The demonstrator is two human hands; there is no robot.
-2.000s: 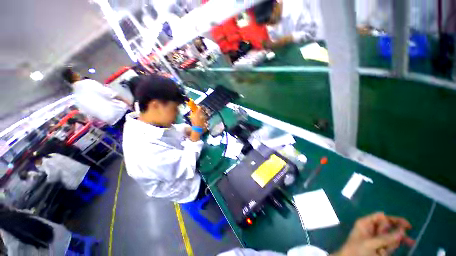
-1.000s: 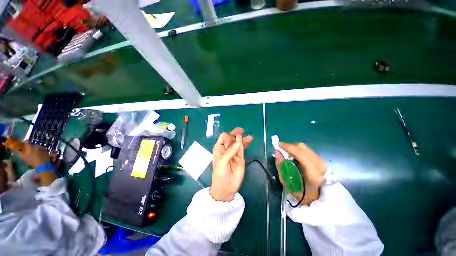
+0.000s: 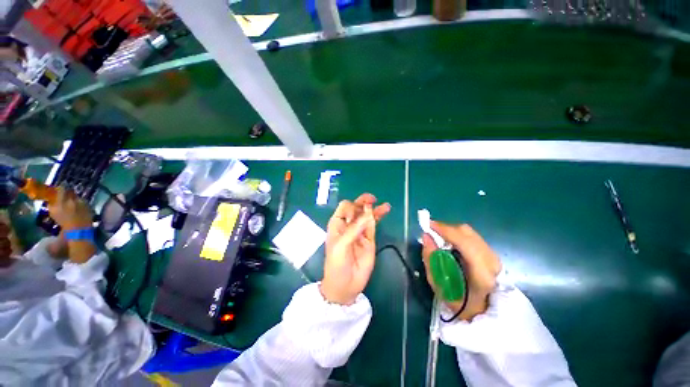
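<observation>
My right hand is closed around the dispensing syringe, whose bright green rear cap faces the camera. A white crumpled tissue shows at the fingertips; the needle is hidden. A clear air hose runs down from the cap, and a thin black cable loops beside the hand. My left hand is raised palm up left of it, fingers curled and close together; whether it holds something small cannot be told.
A black dispenser with yellow label stands left, beside a white paper square, orange-ended tool and clear bag. Tweezers lie right. Round black parts sit on the shelf. Another person's hand is far left.
The view has swung from the neighbouring worker and aisle to the bench, bringing my right hand and the syringe into view. Over the last second both hands have stayed nearly still.
</observation>
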